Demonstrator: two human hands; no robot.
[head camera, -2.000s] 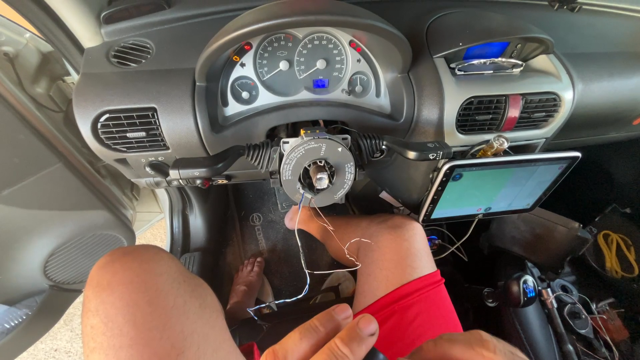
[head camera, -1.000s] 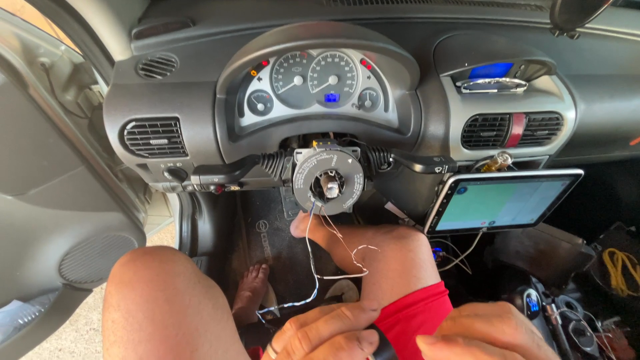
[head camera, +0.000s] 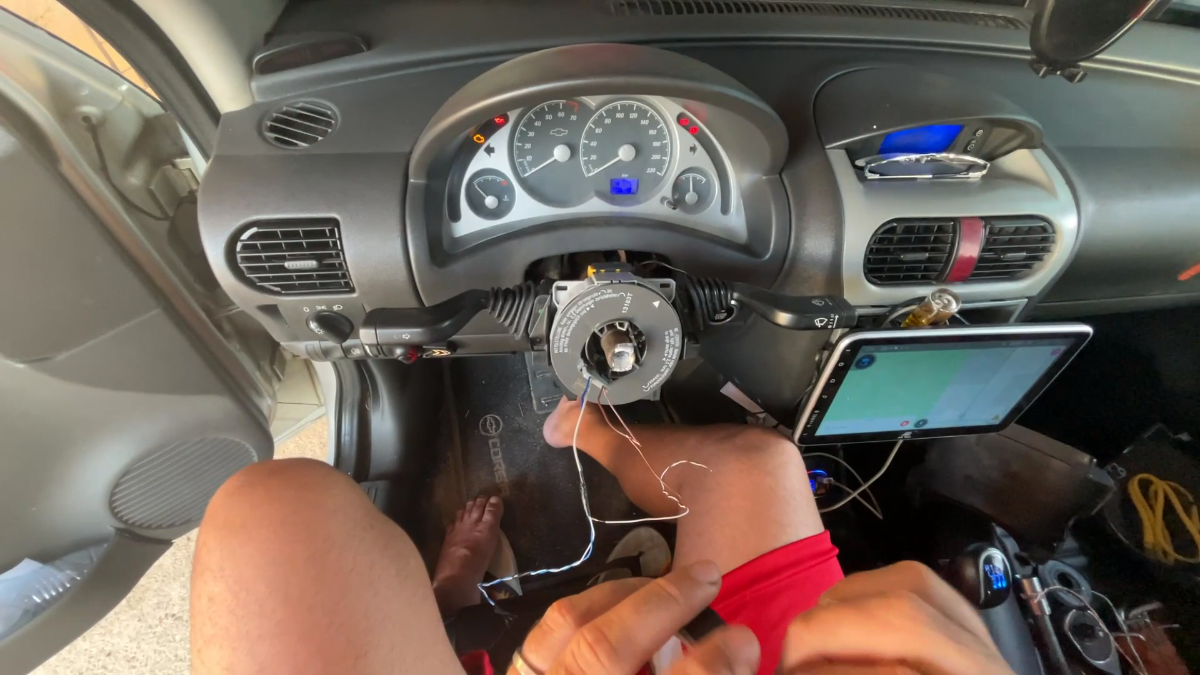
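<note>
My left hand (head camera: 628, 628), with a ring on one finger, is at the bottom centre, its fingers curled around a small dark item that is mostly hidden. Close on its right, my right hand (head camera: 886, 623) is bent and blurred; what it holds cannot be made out. Ahead of both, a round black clock spring (head camera: 572, 347) sits around the bare metal steering shaft (head camera: 620, 352); no steering wheel is on it. Thin wires (head camera: 583, 469) hang from its lower edge, a twisted blue and white pair and a lighter looped one, ending loose between my legs.
Stalks stand left (head camera: 427, 314) and right (head camera: 797, 307) of the column, below the lit instrument cluster (head camera: 600, 155). A tablet-like screen (head camera: 947, 382) hangs at the centre console, glasses (head camera: 923, 166) rest above. The gear knob (head camera: 984, 574) and a yellow cable (head camera: 1162, 516) are at right.
My right hand has come further into view beside my left hand. The wires still hang from the clock spring. The view has shifted slightly.
</note>
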